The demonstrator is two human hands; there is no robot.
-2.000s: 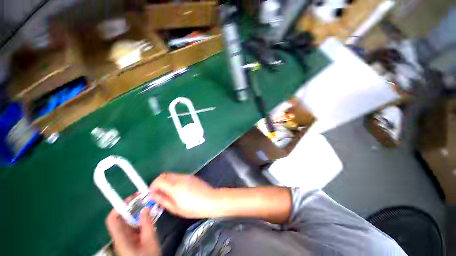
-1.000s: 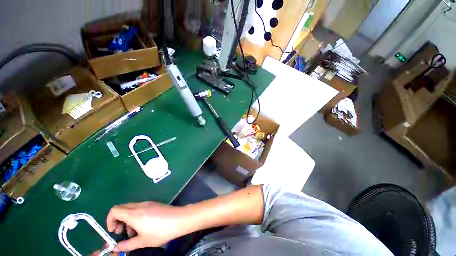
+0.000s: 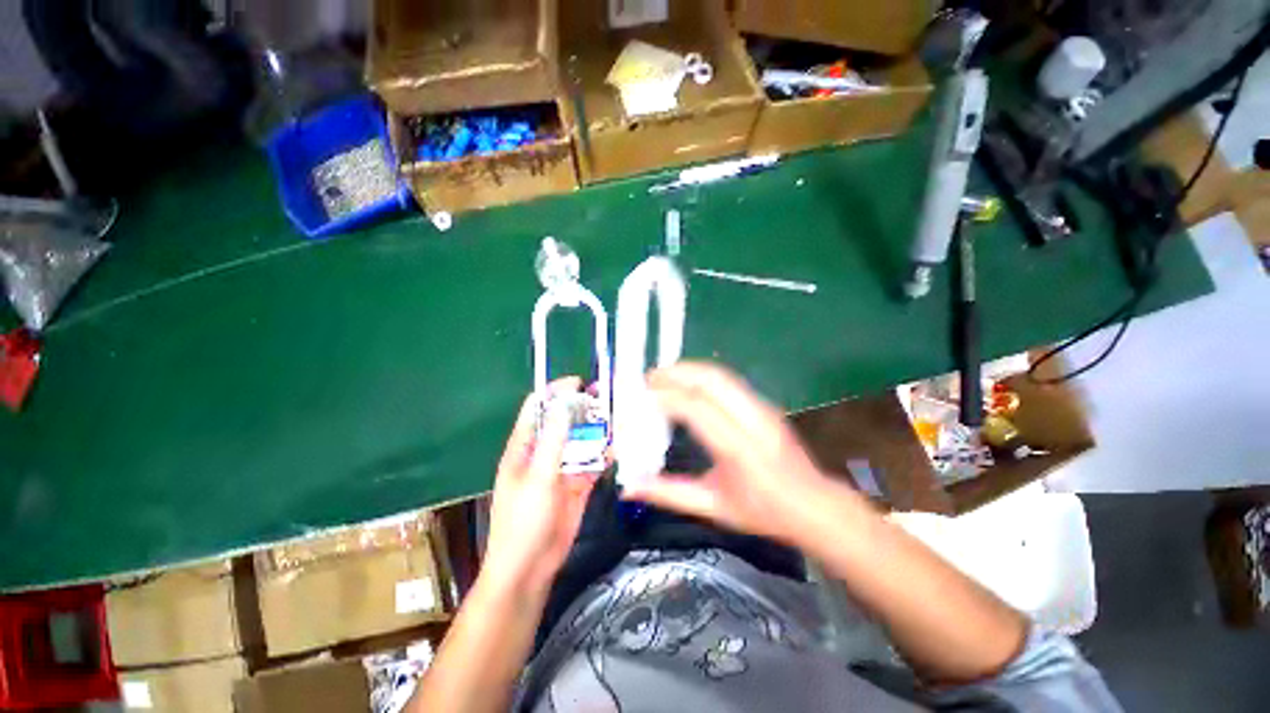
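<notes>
My left hand (image 3: 536,481) holds a white loop housing (image 3: 541,348) upright by its base, where a small blue part (image 3: 586,433) shows. My right hand (image 3: 731,453) holds a second white loop housing (image 3: 630,327) by its side and base, close to the right of the first one. This second housing is blurred. A clear round piece (image 3: 557,261) is on the green bench just beyond the first loop. My fingers hide parts of both bases.
Cartons line the back of the green bench (image 3: 251,404), one with blue parts (image 3: 481,135), beside a blue bin (image 3: 339,174). A thin rod (image 3: 756,281), grey-white tool (image 3: 950,181) and black-handled hammer (image 3: 968,334) are to the right. A carton (image 3: 891,446) stands below the front edge.
The view has turned left. The loop housing that lay on the bench is now in my right hand, beside the one in my left hand.
</notes>
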